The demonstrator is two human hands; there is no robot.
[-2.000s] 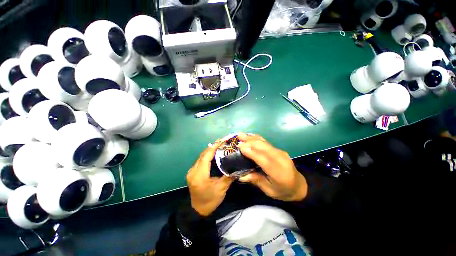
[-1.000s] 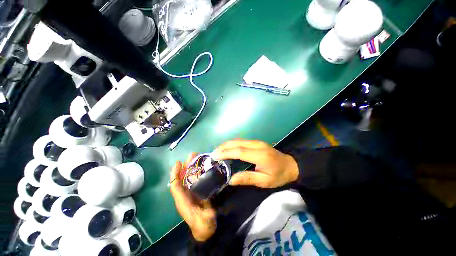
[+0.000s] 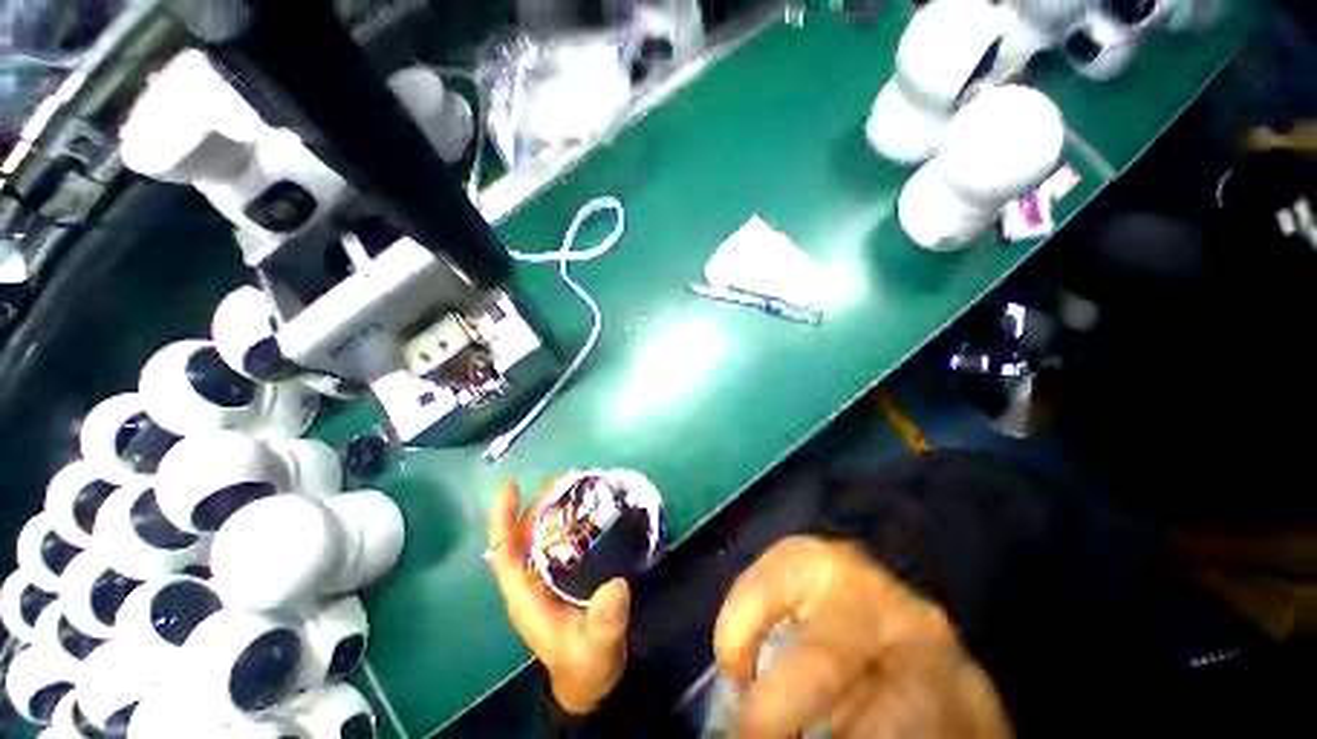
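Observation:
My left hand [image 3: 561,624] holds a round white camera housing [image 3: 595,531] near the bench edge, fingers at its left side and thumb at the bottom. Its open side faces up and shows coloured wires at left and a dark area at right. My right hand [image 3: 855,650] is apart from the housing, at the lower right, close to the lens and blurred. Its fingers are curled; whether it holds anything is unclear.
White cameras [image 3: 275,552] are piled at left. A screw feeder [image 3: 419,339] stands beside a curled white cable [image 3: 595,311], below a large black cylinder [image 3: 361,130]. White paper [image 3: 763,263] and a slim tool [image 3: 757,303] lie mid-bench. More cameras [image 3: 997,145] stand upper right.
The view has turned, shifting the bench. My right hand has let go of the housing and moved to the lower right, nearer the lens. My left hand still holds the housing.

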